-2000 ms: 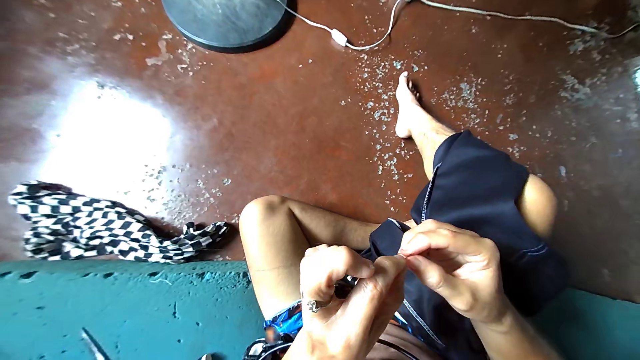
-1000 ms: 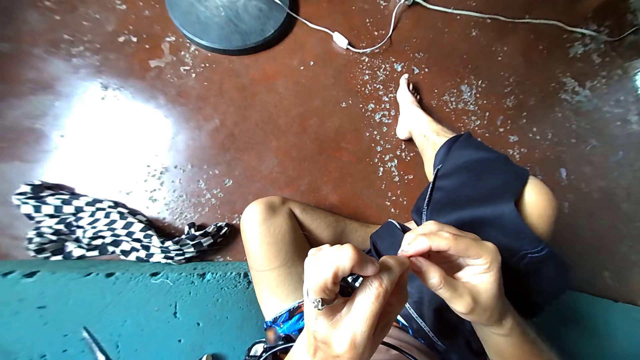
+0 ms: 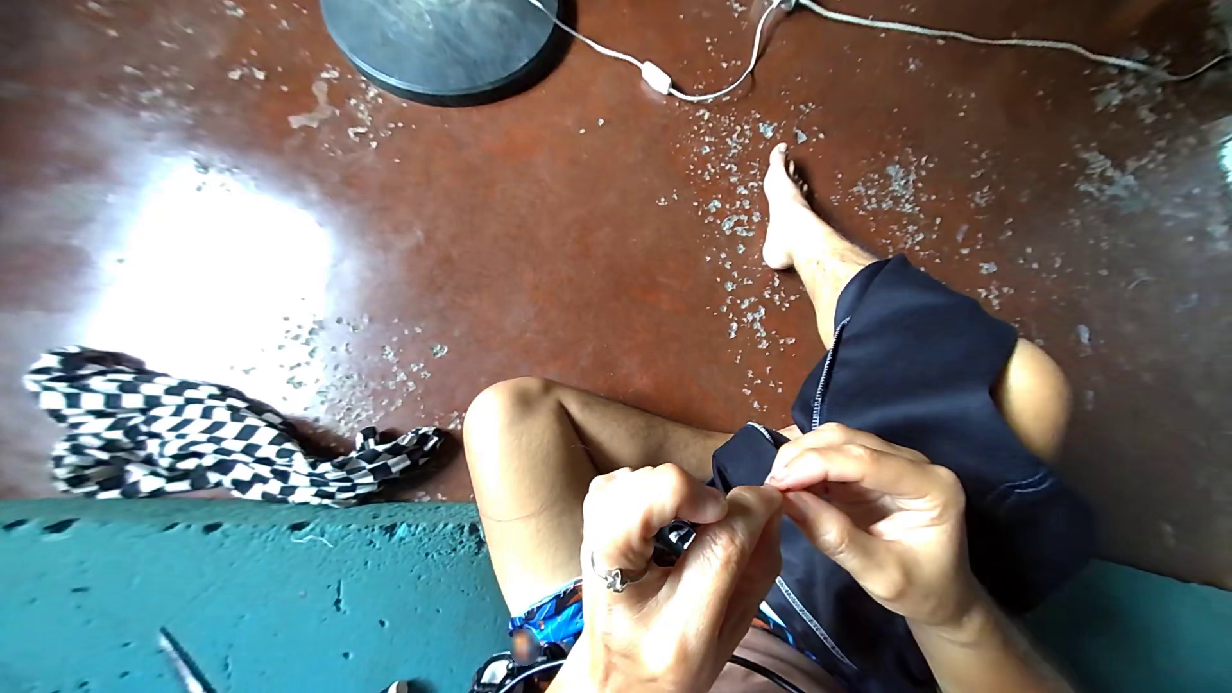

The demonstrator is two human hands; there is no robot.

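Above my lap, my left hand has its fingers curled, with a ring on one finger and a small dark shiny thing showing inside the curl. The fingertips of my right hand meet those of the left. Whatever is pinched between them is too small to make out. Dark navy cloth with pale seam stitching lies over one leg and runs beneath both hands.
I sit on a teal ledge with a pointed metal tool on it. Black-and-white checked cloth lies on the red floor. Farther off are a round dark base and a white cord.
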